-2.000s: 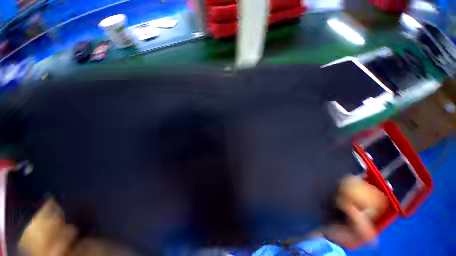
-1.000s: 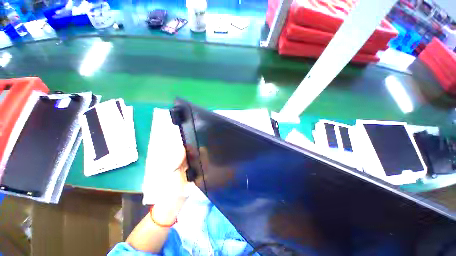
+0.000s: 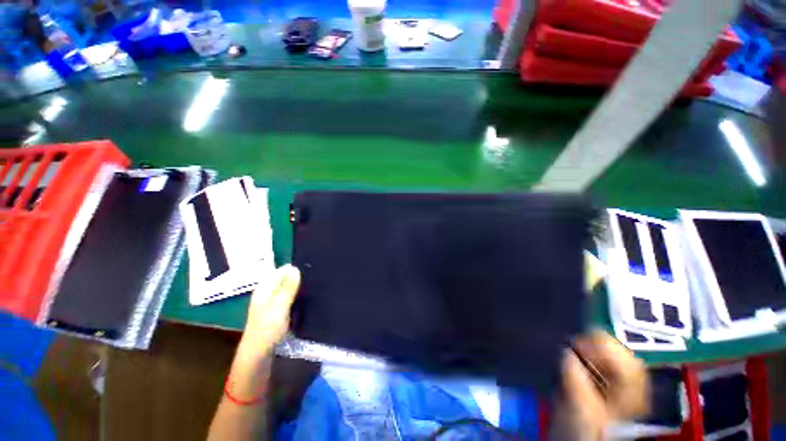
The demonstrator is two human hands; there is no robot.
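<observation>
A wide black housing panel (image 3: 439, 284) is held up over the near edge of the bench, its long side across the view, slightly blurred. My left hand (image 3: 277, 301) grips its left end, with the thumb at the edge. My right hand (image 3: 608, 379) holds its lower right corner and is blurred. The fingers behind the panel are hidden. Small fittings show at its upper left corner. A strip of silvery bubble wrap (image 3: 332, 351) shows below the panel.
Another black panel (image 3: 116, 250) lies on bubble wrap beside a red bin (image 3: 56, 215) at left. Liners with an adhesive strip (image 3: 209, 234), small stickers (image 3: 646, 258) and large sheets (image 3: 743, 267) flank the panel. A pale post (image 3: 642, 95) stands behind.
The panel has gone from slanting down across the right side to lying level across the centre. My right hand has come into view at its right end. The view has shifted slightly.
</observation>
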